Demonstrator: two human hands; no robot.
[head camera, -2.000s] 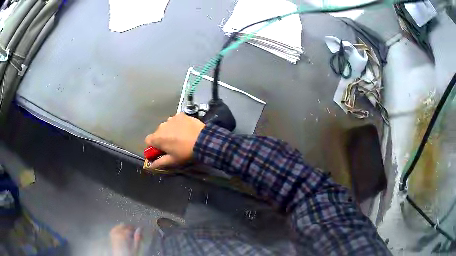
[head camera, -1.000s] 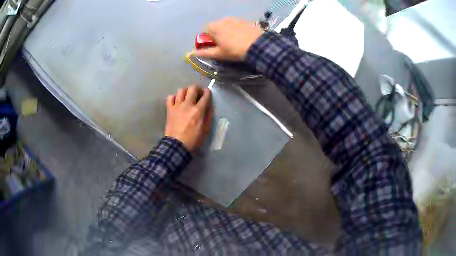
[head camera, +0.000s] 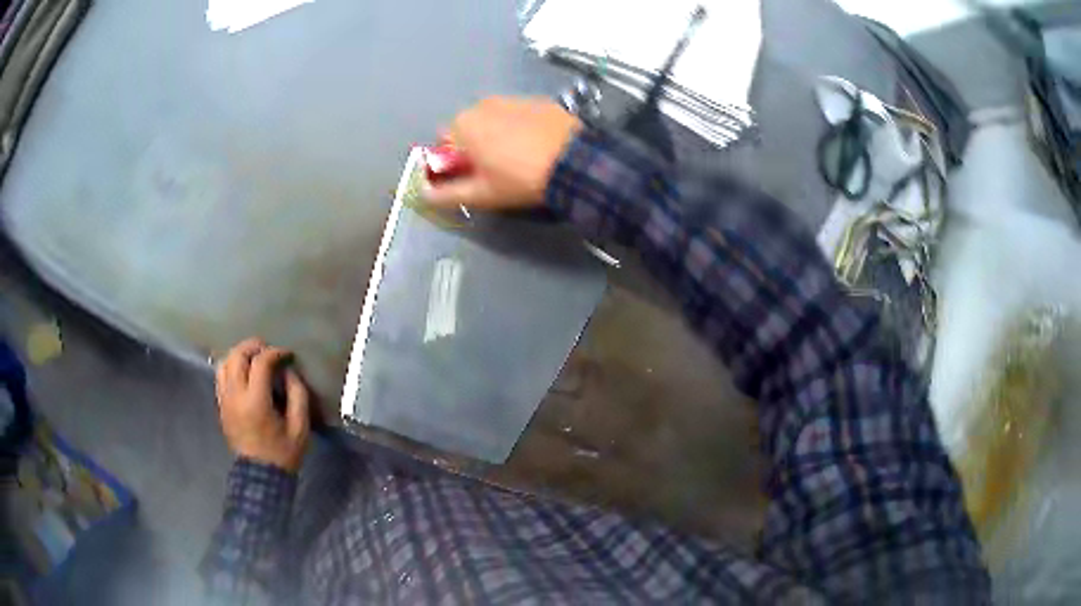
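Note:
The grey template (head camera: 498, 326) lies on the pressing table near its front edge, with a pale tape strip in its middle. A white turned edge (head camera: 377, 296) of cloth shows along its left side, and a short bit of white shows at its upper right. My right hand (head camera: 507, 154) is closed on the red handle of the steam iron (head camera: 443, 161), at the template's far left corner. My hand and sleeve hide most of the iron. My left hand (head camera: 263, 397) rests at the table's front edge, left of the template, fingers curled; whether it holds anything is unclear.
A stack of white cut pieces (head camera: 699, 53) lies at the far middle. Another white piece (head camera: 251, 10) is at the far left. Dark scissors (head camera: 844, 156) and tangled cords (head camera: 883, 243) lie at the right. A blue-edged bin (head camera: 77, 509) is at lower left.
My left hand has left the template and moved to the table's front edge. The iron in my right hand is now at the template's far left corner, where a long white edge shows.

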